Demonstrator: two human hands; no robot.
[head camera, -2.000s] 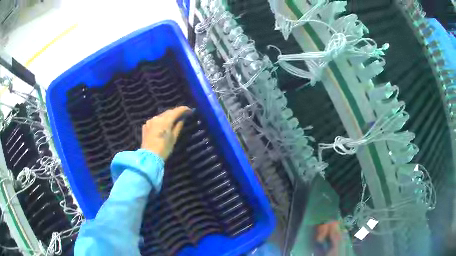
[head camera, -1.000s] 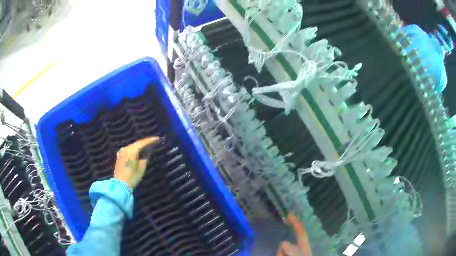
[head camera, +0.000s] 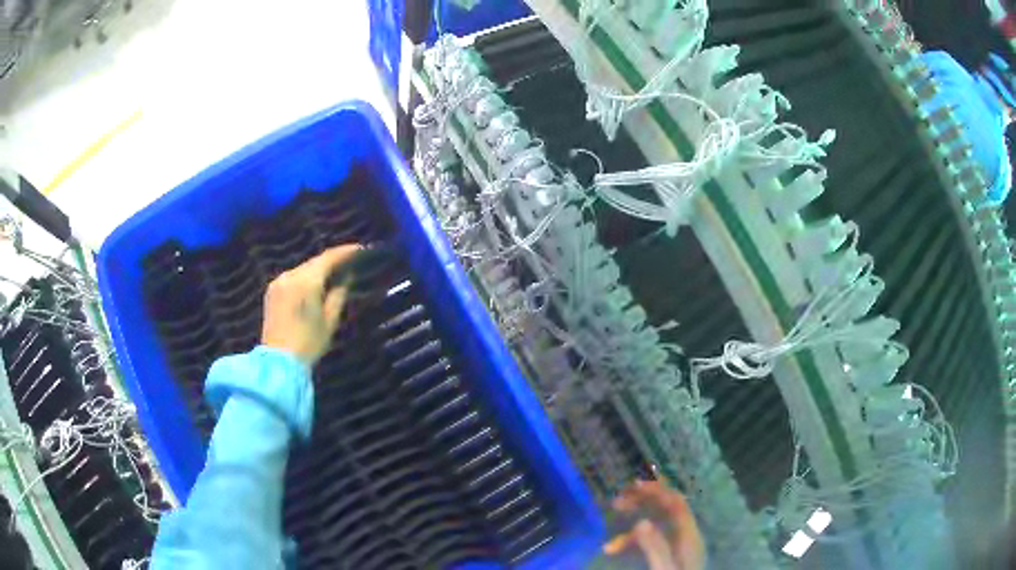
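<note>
A deep blue bin (head camera: 134, 367) holds rows of dark smartphones (head camera: 446, 406) in black slots. The right-hand row shows bright edges. My left hand (head camera: 303, 306), in a light blue sleeve, reaches into the bin. Its fingers close on a dark slab that looks like a smartphone (head camera: 363, 267), near the top of the right-hand row. The slab's lower part is hidden. My right hand (head camera: 660, 532) is blurred at the bottom edge, just right of the bin, with fingers bent. Whether it holds anything is unclear.
Charging racks (head camera: 769, 290) with white adapters and bundled cables (head camera: 713, 167) run along the right. Another rack (head camera: 39, 379) with cables stands at the left. A second blue bin (head camera: 384, 45) is behind. A person's blue sleeve (head camera: 967, 123) shows at upper right.
My left hand was spread over the row one second ago; now its fingers are curled round the dark slab. My right hand sits lower, and the view has shifted slightly.
</note>
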